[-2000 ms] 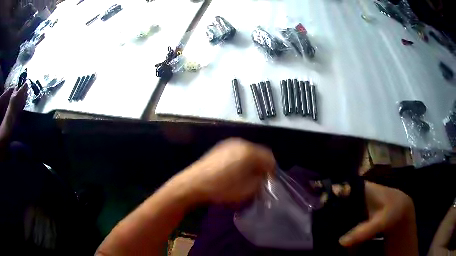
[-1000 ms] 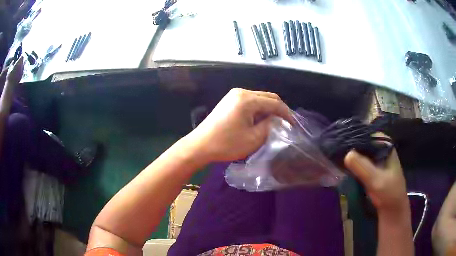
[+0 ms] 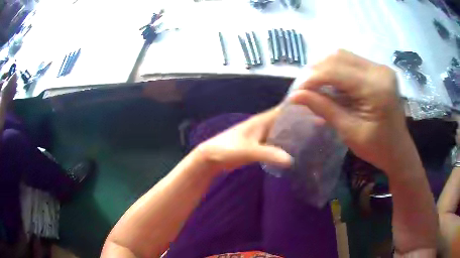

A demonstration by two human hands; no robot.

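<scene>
A clear plastic bag (image 3: 315, 161) with a dark lump inside hangs over my lap, short of the table edge. My left hand (image 3: 252, 141) holds the bag's left side, thumb in front. My right hand (image 3: 353, 95) is raised and grips the top of the bag with bent fingers. The bag is blurred and its contents show only as a dark shape. Short black tubes (image 3: 286, 46) lie in parallel rows on the white table (image 3: 186, 53) beyond my hands.
A bagged cable set (image 3: 409, 63) lies at the table's right. A dark wire bundle (image 3: 151, 27) lies near the table gap. More black tubes (image 3: 69, 63) lie at the left. Parts of other people show at both sides, with a forearm (image 3: 450, 191) at the right edge.
The black cable bundle has gone from my right hand into the bag. My right hand has moved up to the bag's top, and the bag now hangs upright between both hands.
</scene>
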